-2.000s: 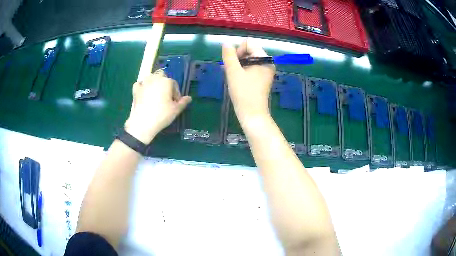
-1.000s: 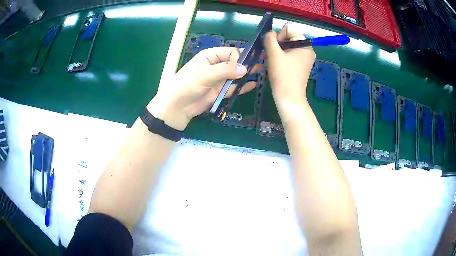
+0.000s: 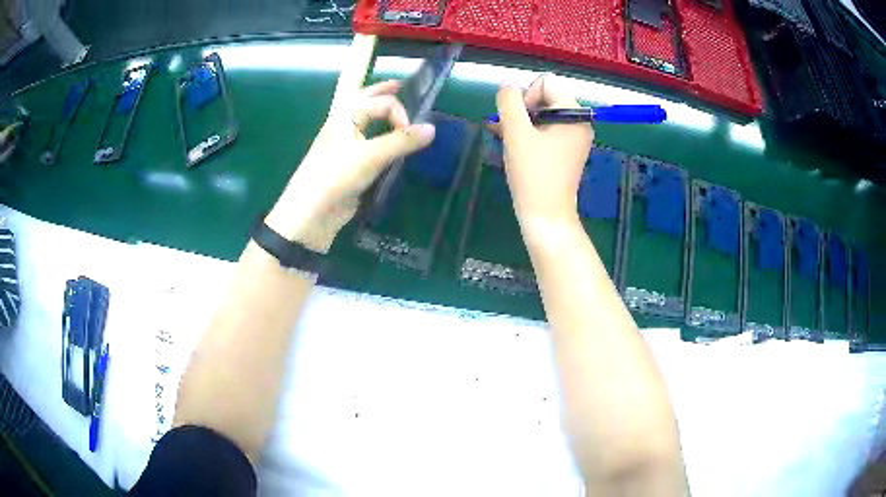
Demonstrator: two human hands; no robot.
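Observation:
My left hand (image 3: pixel 355 160) holds a dark phone middle frame (image 3: pixel 428 85), tilted and blurred, near the yellow divider strip (image 3: pixel 356 73). My right hand (image 3: pixel 549 155) holds a marker pen (image 3: pixel 622 115) with a black barrel, a bright blue cap end and a blue tip pointing left. The tip is apart from the held frame. A row of waiting frames (image 3: pixel 656 301) with blue patches lies on the green surface, partly behind my right hand and forearm. Three spaced frames (image 3: pixel 207 146) lie left of the strip.
A red tray (image 3: pixel 544 49) with some frames is at the back. Dark stacked trays (image 3: pixel 826 78) stand at far right. White paper (image 3: pixel 437 408) covers the near ledge. Set-aside frames (image 3: pixel 85 340) and a second blue pen (image 3: pixel 98 398) lie at left. Another person's hand (image 3: pixel 10 139) shows at the left edge.
My left hand has lifted a frame from the row, and now holds it further left, away from the pen. A third frame lies left of the strip. My right hand keeps the pen.

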